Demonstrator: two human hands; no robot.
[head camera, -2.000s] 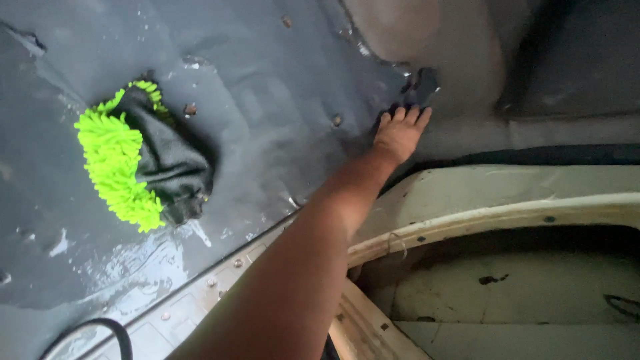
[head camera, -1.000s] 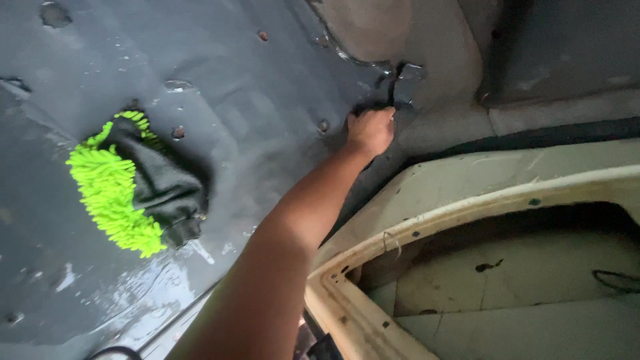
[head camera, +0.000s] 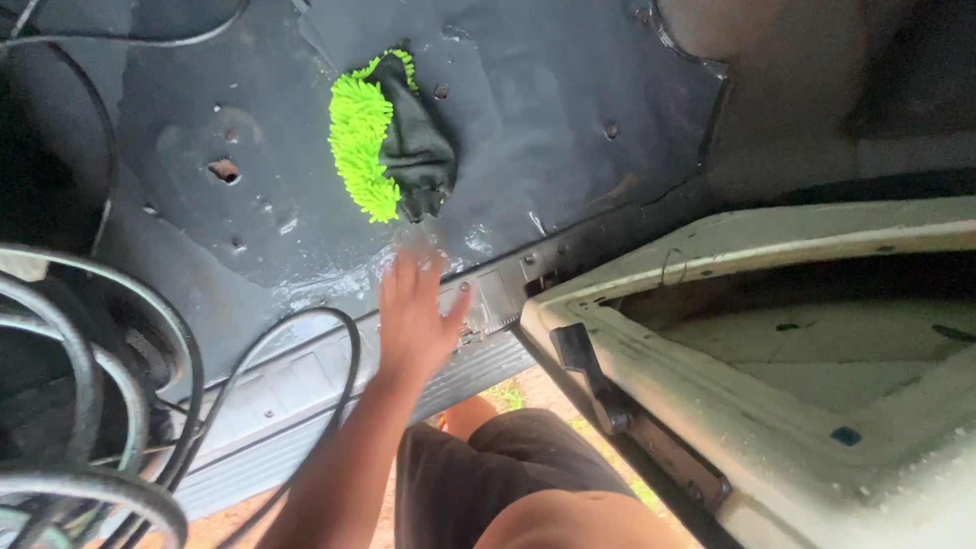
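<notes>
My left hand (head camera: 419, 305) reaches in from the bottom, blurred, its thumb spread away from the fingers and nothing in its grasp. It is over the wet edge of the dark vehicle floor (head camera: 526, 175), by the door sill (head camera: 488, 293). Just beyond the fingertips lies a wash mitt (head camera: 419, 145) with bright green chenille strands on its left and smooth black fabric on its right. My right hand is not in view.
Coiled hoses or cables (head camera: 183, 343) fill the left side, one looping over the sill. A cream door panel (head camera: 633, 335) with a black handle (head camera: 591, 374) stands at the right. The floor has several holes, one large and rusty (head camera: 225, 170).
My left hand has left the dark torn spot at the floor's far right and come back toward the sill, below the mitt. The view has shifted left.
</notes>
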